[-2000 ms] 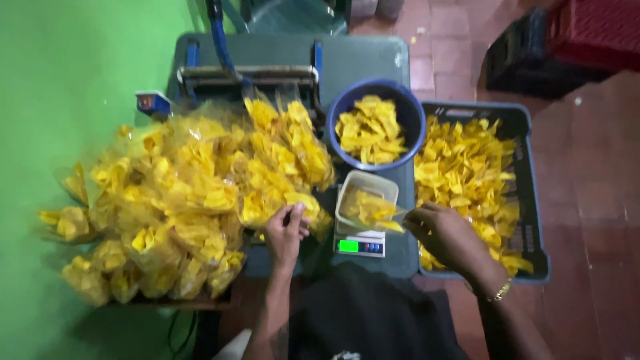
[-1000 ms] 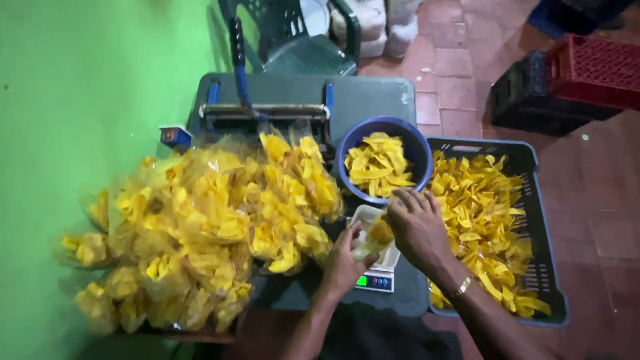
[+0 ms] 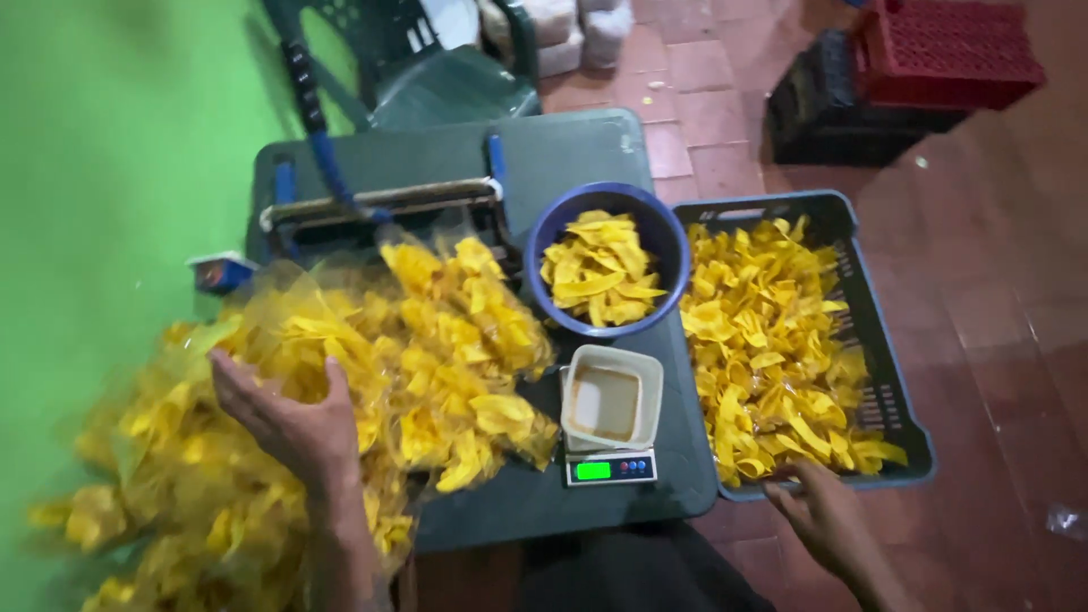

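Note:
My left hand [image 3: 293, 416] is at the pile of clear plastic bags of yellow chips [image 3: 195, 425], fingers spread around a filled bag [image 3: 297, 340]; whether it grips the bag is unclear. My right hand [image 3: 812, 501] is over the near edge of a dark plastic crate [image 3: 892, 382] of loose yellow chips [image 3: 765, 340]; its fingertips are near the chips and their hold cannot be made out. An empty whitish plastic container [image 3: 612, 395] rests on a digital scale [image 3: 612, 467] with a lit green display. Behind it, a blue bowl [image 3: 608, 259] holds more chips.
An impulse-type bag sealer [image 3: 382, 204] with a raised blue lever stands at the back of the green table [image 3: 578, 144]. Beyond are a green plastic chair [image 3: 450, 85] and wrapped white bundles [image 3: 552, 34]. A red crate [image 3: 952, 55] sits on black crates [image 3: 833, 119] at upper right.
Both hands have left the container on the scale: the left moved left to the bagged pile, the right moved right to the crate. The chips seen in the container earlier are gone from it.

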